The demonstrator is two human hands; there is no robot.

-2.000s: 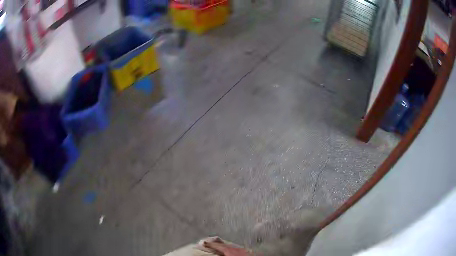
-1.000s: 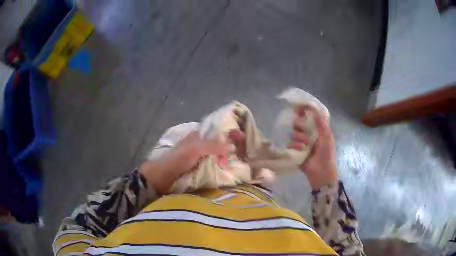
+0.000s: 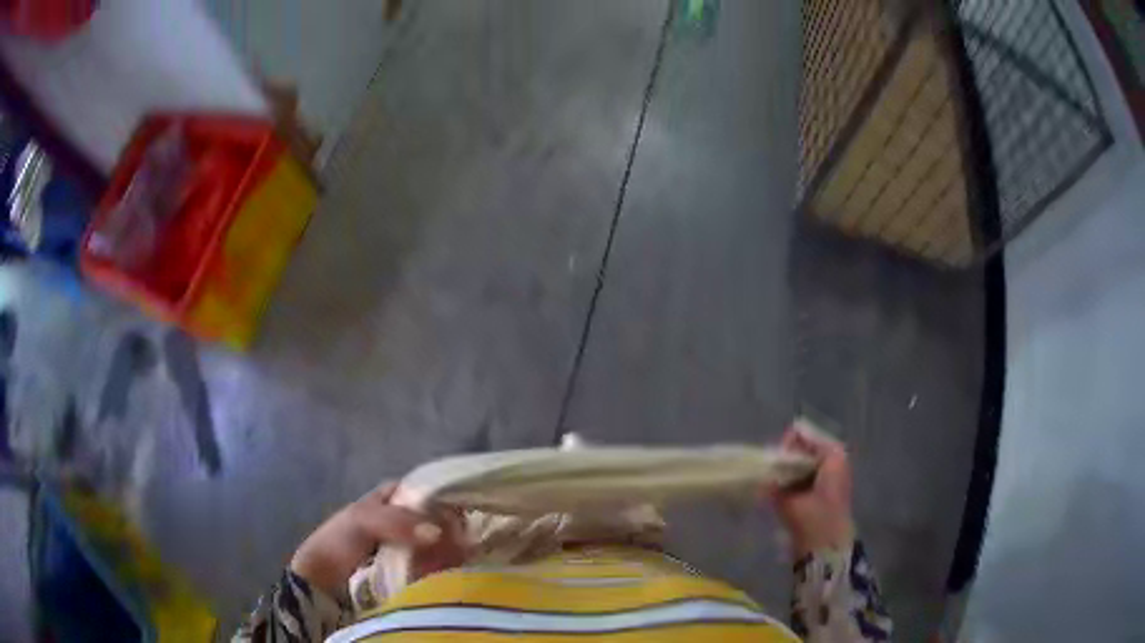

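A cream garment piece (image 3: 603,475) is stretched sideways as a narrow band just in front of my striped shirt. My left hand (image 3: 383,538) grips its left end, fingers closed over the cloth. My right hand (image 3: 814,490) grips its right end in a fist. More crumpled cream cloth (image 3: 565,530) hangs below the band, against the shirt. The hands are somewhat blurred.
A grey concrete aisle (image 3: 502,251) runs ahead with a dark line along it. A red and yellow crate (image 3: 258,239) with shiny contents is at the upper left. A blue and yellow crate (image 3: 94,572) is at the lower left. A mesh rack (image 3: 904,151) and pale wall (image 3: 1080,377) are at the right.
Both hands have come into view since the earliest frame. Since the second frame, the bunched cloth has been drawn out into a band between them. The blue crates have passed back and the mesh rack is nearer.
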